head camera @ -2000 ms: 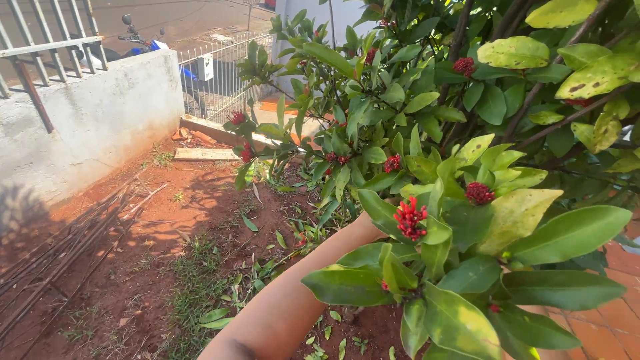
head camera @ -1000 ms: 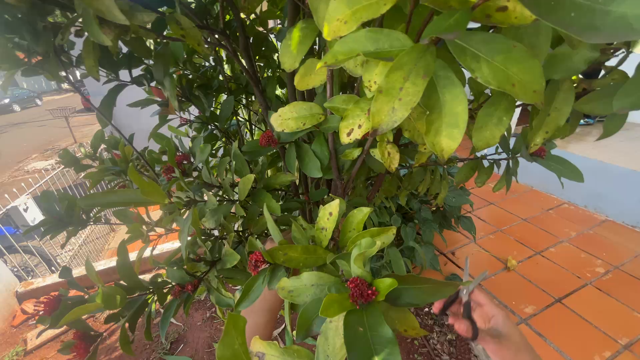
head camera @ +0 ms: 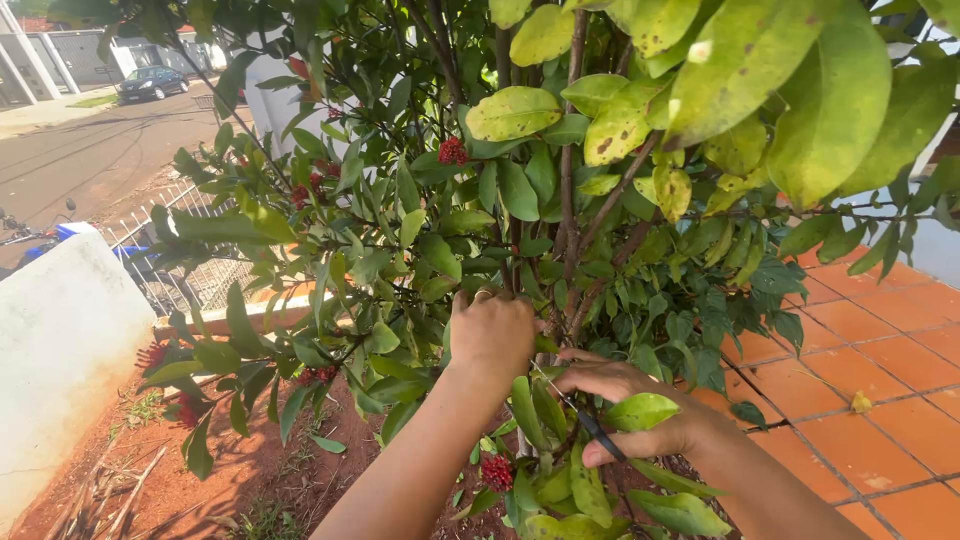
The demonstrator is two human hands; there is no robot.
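Note:
My left hand is curled around something among the inner stems of a leafy shrub; leaves and the hand itself hide what its fingers grip. Just right of it and lower, my right hand holds a pair of scissors with dark handles. The thin metal blades point up and left, towards the stems beside my left hand. How far apart the blades are cannot be seen. Below the hands, a red flower cluster sits among green leaves.
Yellowed, spotted leaves hang close at the upper right. Orange floor tiles lie to the right. On the left are a white wall, a metal fence, dry sticks on red soil and a parked car across the street.
The scissors and my right hand have moved left from beside the tiles into the shrub. My left hand, hidden by leaves one second ago, now shows at the stems.

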